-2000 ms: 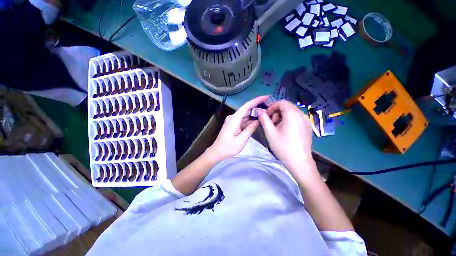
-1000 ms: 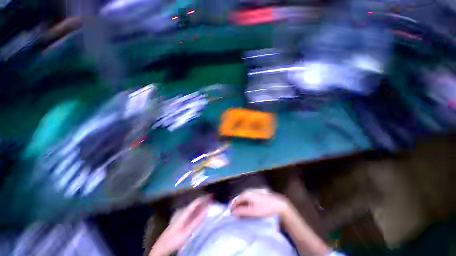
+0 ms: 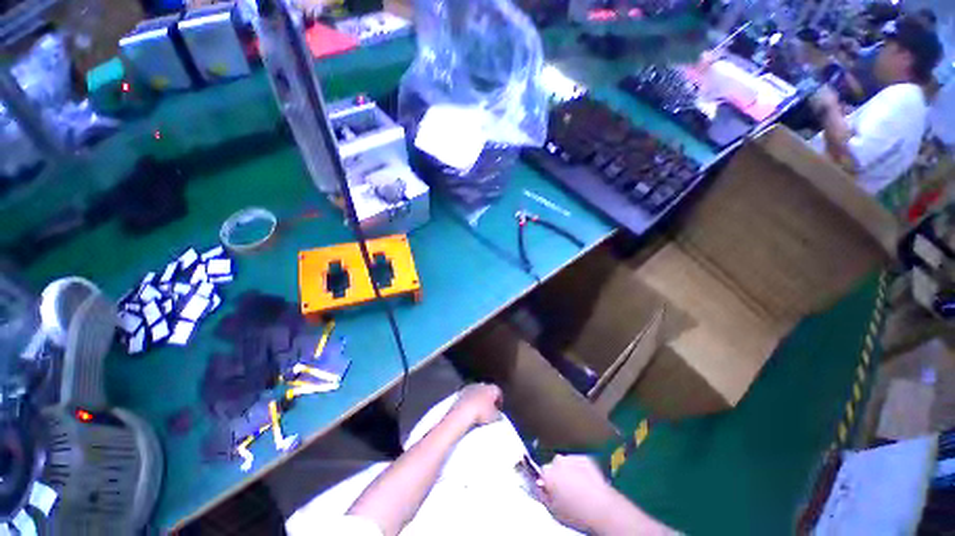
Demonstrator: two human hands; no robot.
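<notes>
My left hand [image 3: 483,404] rests over my lap near the bench edge, its fingers curled; whether it holds anything is hidden. My right hand [image 3: 574,488] is at the lower middle, gripping a small dark thing [image 3: 531,470] with a pale edge, too small to name. On the bench to the left lie yellow-and-white flex cables [image 3: 313,379], beside a heap of dark parts [image 3: 246,351]. A pile of black-and-white taped parts [image 3: 178,296] lies beyond.
The tape dispenser [image 3: 124,461] stands at the lower left. An orange fixture [image 3: 357,274], a tape ring [image 3: 248,229] and pliers [image 3: 545,236] lie on the bench. A black cable crosses the fixture. An open cardboard box [image 3: 780,230] is at right; a person [image 3: 890,120] sits beyond.
The view has swung to the right and become sharper. My hands, together over a small part two seconds ago, are now apart. The white tray has left view; the open box has appeared.
</notes>
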